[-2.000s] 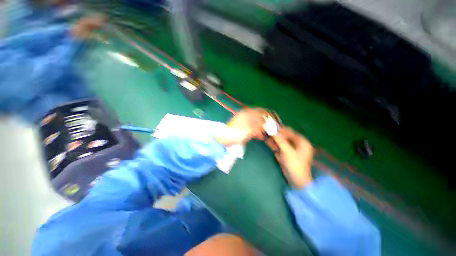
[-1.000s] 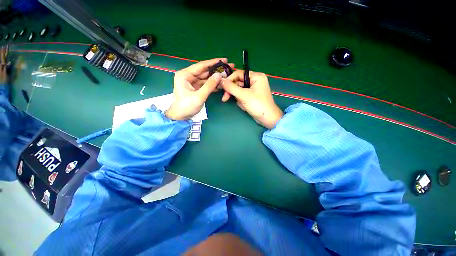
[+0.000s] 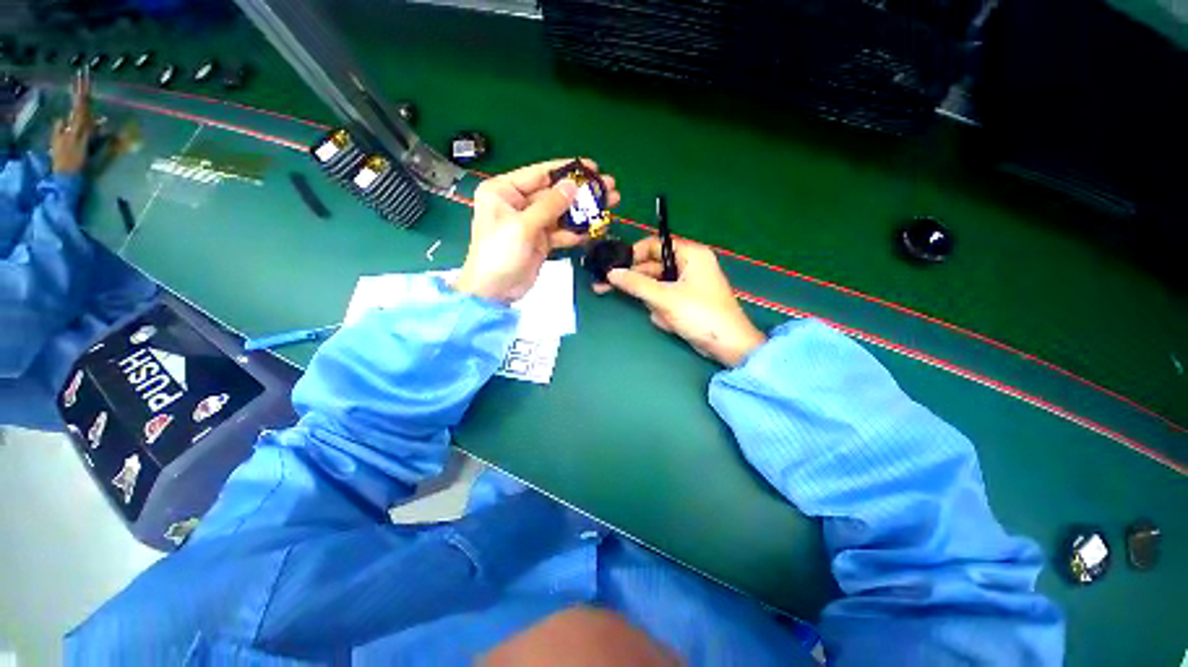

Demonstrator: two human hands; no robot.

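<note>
My left hand (image 3: 511, 235) holds a round device part (image 3: 582, 202) by its edge, its gold, white and silver inner side showing. My right hand (image 3: 691, 295) holds a black round part (image 3: 607, 259) between thumb and fingers, just below and right of the other part. A thin black stick (image 3: 666, 237), perhaps tweezers, stands up between the fingers of my right hand. White label sheets (image 3: 554, 295) lie on the green mat beside my left wrist and sleeve.
Ribbed black blocks (image 3: 375, 183) stand at the foot of a metal post (image 3: 352, 98). A black disc (image 3: 925, 240) sits on the conveyor. An open unit (image 3: 1084, 555) lies at right. Black stacks (image 3: 756, 65) stand beyond. A bin (image 3: 163, 391) and another person's hand (image 3: 73, 130) are left.
The view has shifted. The two round parts, close together between my fingers before, are now held apart, and the left one shows its gold and white inner side.
</note>
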